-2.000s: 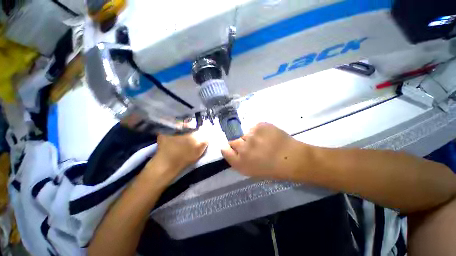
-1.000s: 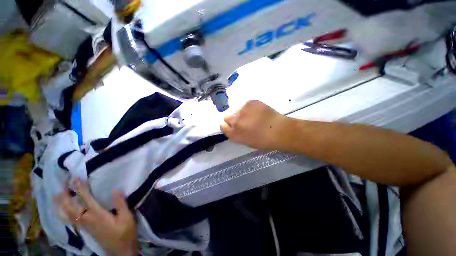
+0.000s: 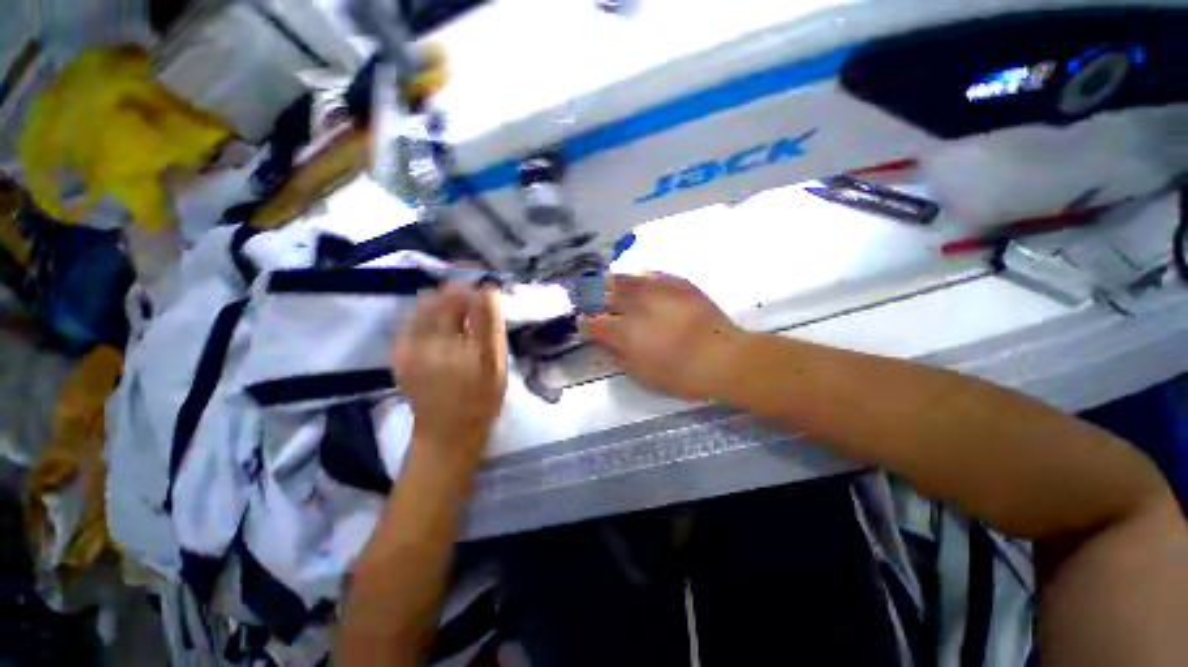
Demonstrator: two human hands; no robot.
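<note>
The pale garment piece with black bands (image 3: 332,319) lies bunched at the left of the sewing machine (image 3: 730,163), and one end reaches the needle area. My left hand (image 3: 450,352) is on the cloth just left of the needle area, its fingers bent over the cloth and slightly blurred. My right hand (image 3: 664,332) is just right of the grey finger guard (image 3: 590,289), fingertips at the cloth edge by the presser foot. The needle itself is hidden. A small part of dark cloth (image 3: 547,341) shows between my hands.
Dark snips (image 3: 876,198) and a red thin tool (image 3: 1023,231) lie right of the machine head. A metal plate (image 3: 1062,267) sits at the table's right. A ruler strip (image 3: 678,443) runs along the front edge. Yellow cloth (image 3: 117,130) is at upper left.
My left hand has moved up from the lower left cloth to beside the needle area. The striped cloth has shifted and bunched at left. My right hand stays by the foot. The view has shifted.
</note>
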